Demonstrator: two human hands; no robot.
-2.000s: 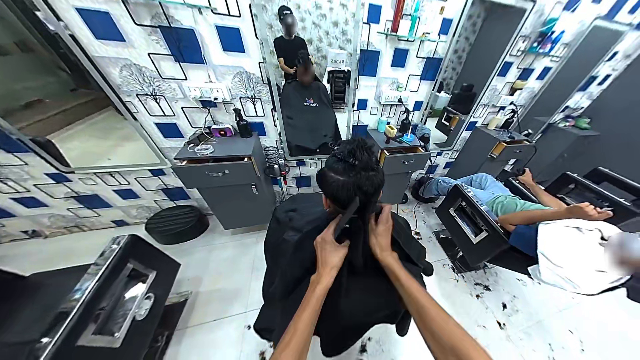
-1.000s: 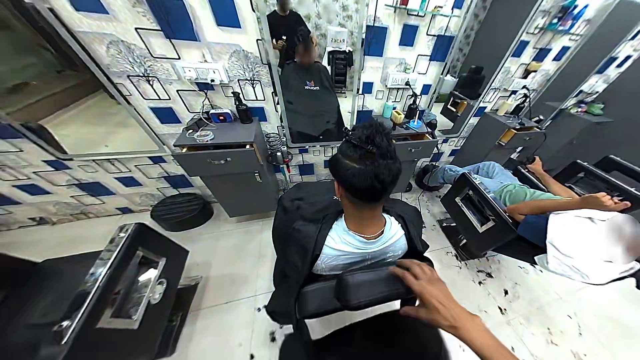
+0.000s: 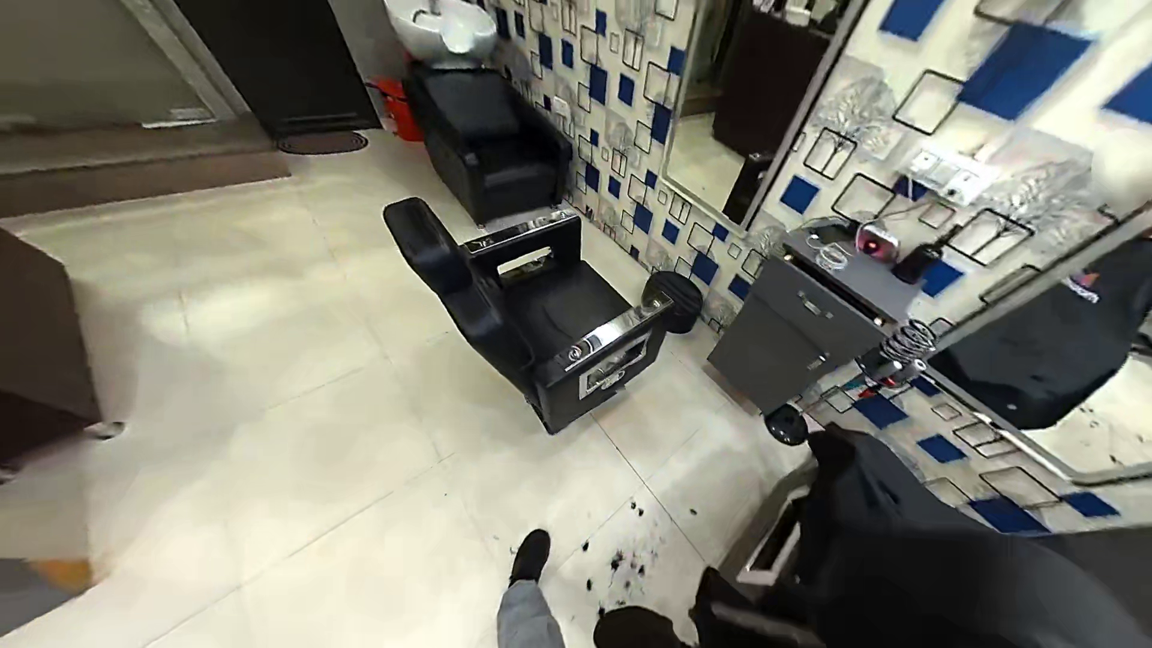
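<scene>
Neither my left hand nor my right hand shows in the head view. At the lower right lies a black barber cape [image 3: 909, 540] over a chair, partly cut off by the frame; a head of dark hair is not visible there. My shoe [image 3: 531, 553] and grey trouser leg are at the bottom middle, beside dark hair clippings [image 3: 619, 565] on the tiled floor. An unoccupied black barber chair [image 3: 562, 310] with chrome-topped armrests stands near the middle.
A grey cabinet [image 3: 792, 333] against the patterned wall bears cables and a dark bottle [image 3: 918, 263]. A round black stool [image 3: 673, 301] is near it. Farther back are a black shampoo chair [image 3: 490, 135] with a white basin [image 3: 445, 31], and a red bucket [image 3: 396, 108]. A brown counter [image 3: 40, 342] stands left.
The view has swung strongly to the left. Two seconds ago both hands were at the seated person's head; one second ago one hand was by the chair's headrest. Now no hand shows.
</scene>
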